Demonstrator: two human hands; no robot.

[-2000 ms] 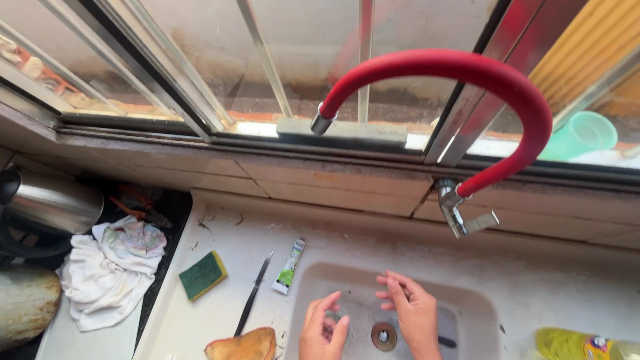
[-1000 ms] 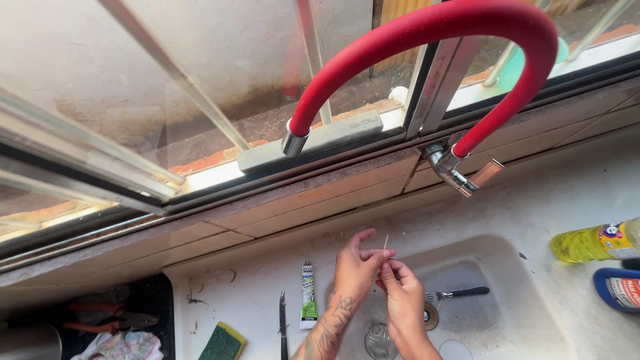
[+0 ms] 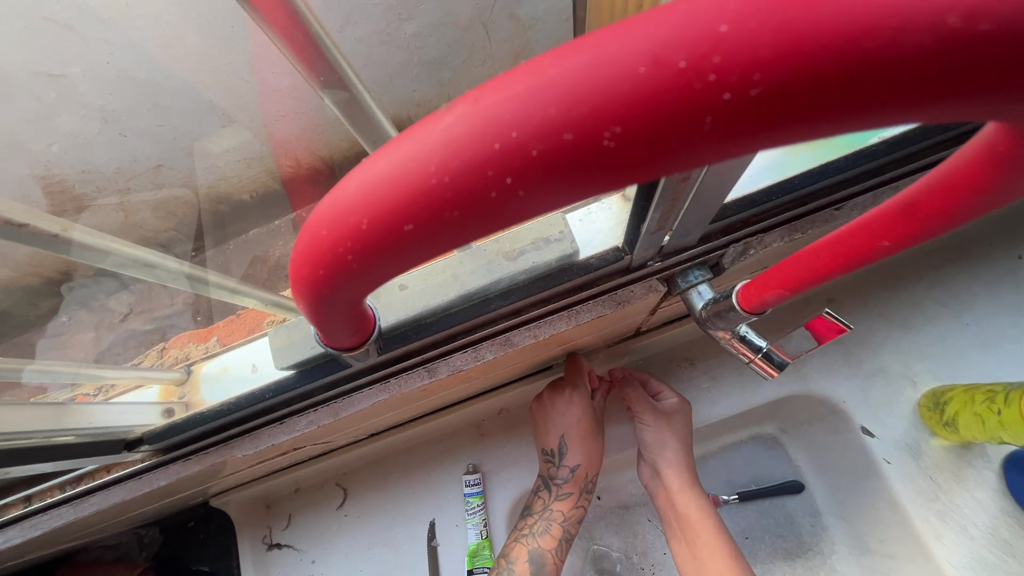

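Observation:
My left hand [image 3: 570,400], on a tattooed forearm, and my right hand [image 3: 658,420] meet fingertip to fingertip at the back edge of the sink top, close to the tiled wall. Whether something small is pinched between the fingers cannot be told. A Tek Bond sealant tube [image 3: 478,524] lies left of my forearms, beside a serrated knife blade [image 3: 433,548]. Behind my right forearm, a utensil with a black handle [image 3: 768,490] lies in the sink basin [image 3: 848,448]. The chrome faucet [image 3: 732,324] stands to the right of my hands.
The faucet's thick red hose [image 3: 512,152] arches across the view, its spout end near the window frame [image 3: 496,308]. A yellow bottle [image 3: 972,412] and part of a blue item [image 3: 1014,476] are at the right edge. Dark debris [image 3: 276,544] lies on the left of the sink top.
Both hands have moved from over the basin to the back edge by the wall. The thin piece seen at my fingertips one second ago is not plainly visible now. The view has shifted closer.

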